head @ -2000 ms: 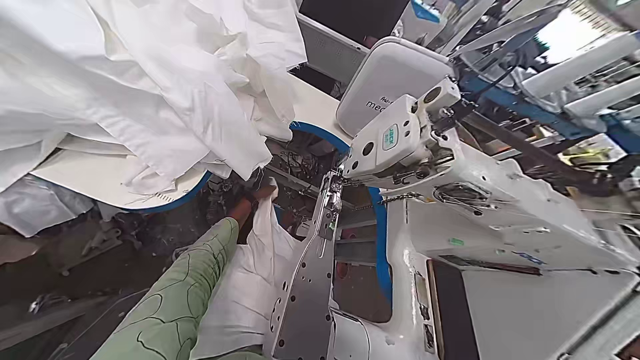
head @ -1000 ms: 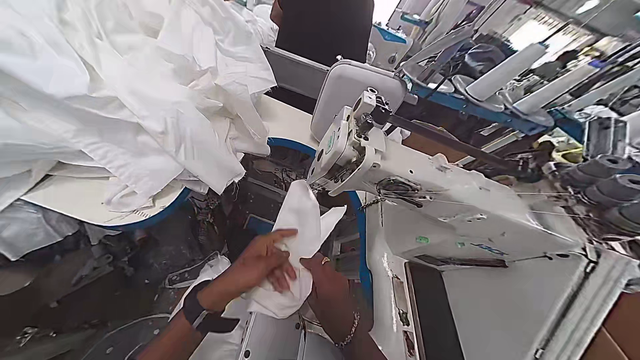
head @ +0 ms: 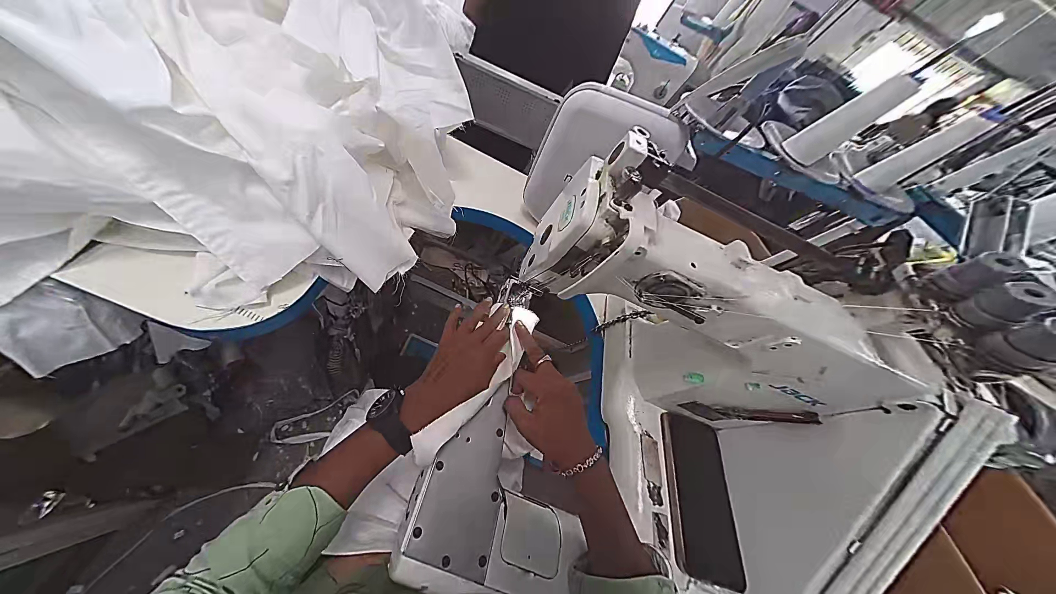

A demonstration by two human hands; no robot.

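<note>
A white Jack sewing machine (head: 709,280) has its head over a narrow grey arm bed (head: 462,487). White fabric (head: 454,417) lies along this bed, its upper end just below the presser foot (head: 516,293). My left hand (head: 462,359), with a dark watch at the wrist, rests on the fabric with its fingertips near the foot. My right hand (head: 549,404), wearing a ring and a bracelet, holds the fabric's right edge, index finger extended along it. The rest of the cloth hangs down left of the bed, partly behind my left forearm.
A large pile of white fabric (head: 247,140) covers much of a pale table (head: 181,285) with a blue edge. Threads run from the machine toward dark thread cones (head: 1006,305) at the right. A person in dark clothing (head: 549,41) is beyond the machine.
Both hands have moved up with the fabric, from below the machine head to the presser foot. The raised fabric end seen a second ago now lies flat on the bed.
</note>
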